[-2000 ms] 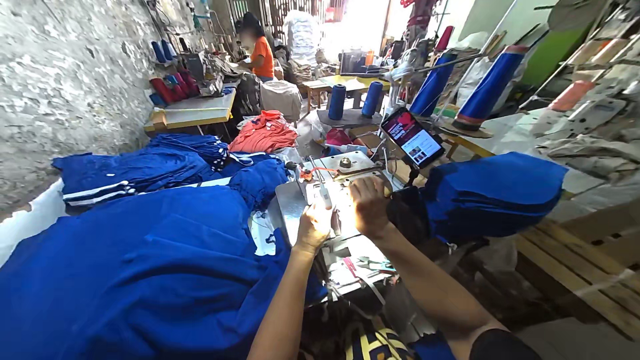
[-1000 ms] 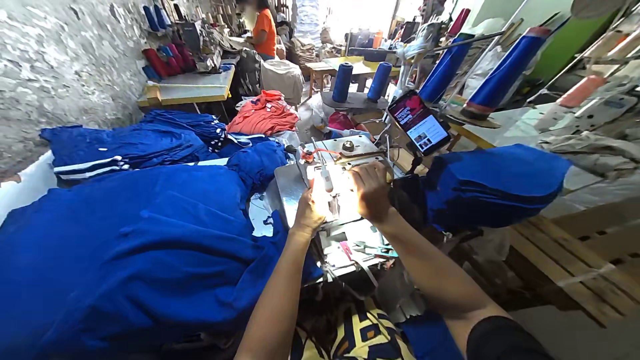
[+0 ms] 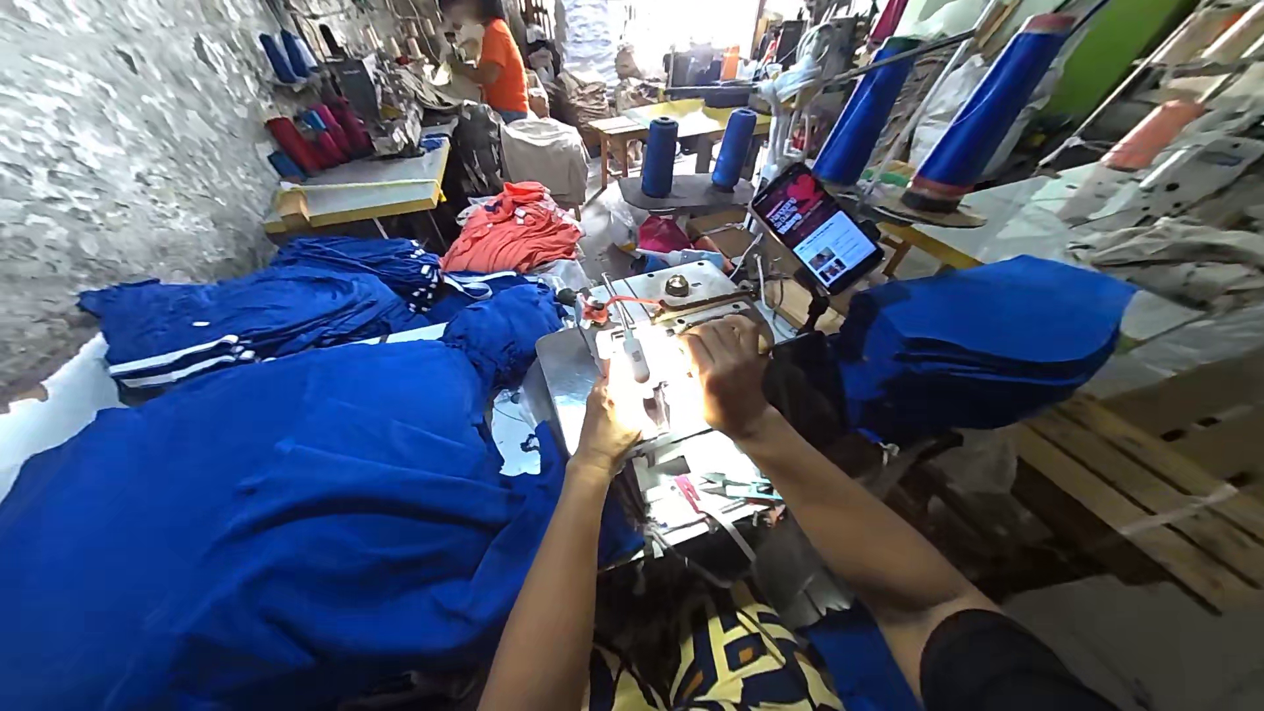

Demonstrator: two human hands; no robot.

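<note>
Under a bright lamp stands a sewing machine [image 3: 691, 283] with a metal top. My left hand [image 3: 609, 420] is at the left of its needle area, its fingers washed out by glare. My right hand [image 3: 728, 373] is bent with curled fingers at the right side of the machine head; whether it grips a small part there cannot be told. Below the hands, a tool with pink handles [image 3: 688, 491] and green-handled snips [image 3: 741, 487] lie on the machine bed. Blue fabric [image 3: 326, 513] spreads beside my left forearm.
A phone [image 3: 818, 229] is mounted behind the machine. Stacked blue cut pieces [image 3: 978, 336] lie at right, an orange-red garment pile [image 3: 515, 232] behind at left. Large blue thread cones [image 3: 987, 109] rise at back right. A person in an orange top [image 3: 504, 69] is at a far table.
Both hands stay at the machine head, with only slight shifts. The view has tilted and moved somewhat nearer to the machine.
</note>
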